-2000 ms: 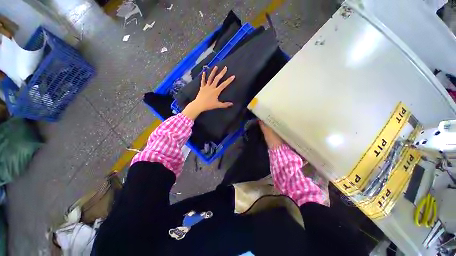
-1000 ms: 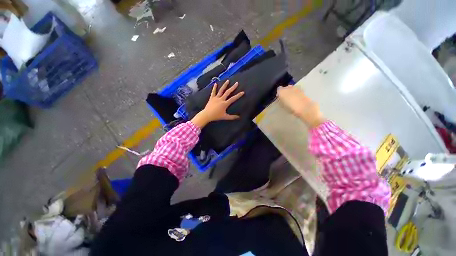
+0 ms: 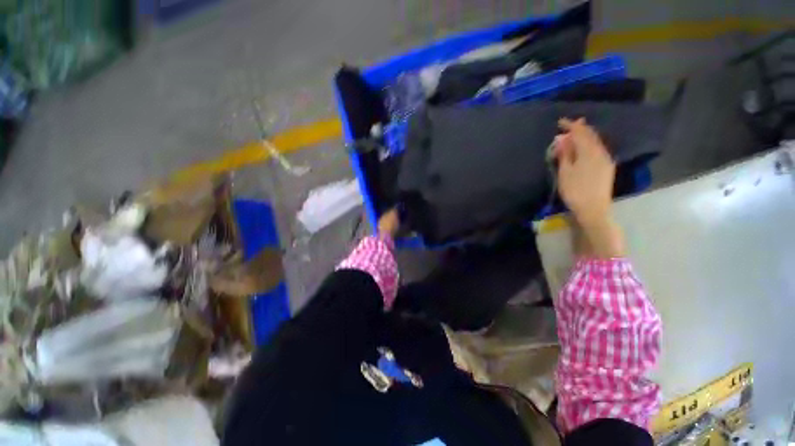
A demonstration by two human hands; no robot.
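The dark cut panels (image 3: 488,161) lie stacked over the blue plastic crate (image 3: 353,144). My left hand (image 3: 389,223) is at the crate's near left corner, its fingers hidden against the dark cloth, so its grip cannot be told. My right hand (image 3: 586,170) is over the right part of the panels, blurred, fingers bent close together. Something small and pale shows at its fingertips, too blurred to name. Other dark pieces and pale scraps show in the crate behind the panels.
The pale sewing table (image 3: 680,253) is on the right, with yellow PIT tape (image 3: 710,396) near its lower edge. A heap of pale and brown cloth (image 3: 113,322) lies on the floor at left, beside a blue object (image 3: 268,305). A yellow line crosses the floor.
The view has turned and moved left. My left hand has left the top of the panels for the crate's near corner. My right hand has moved from the table's corner onto the panels.
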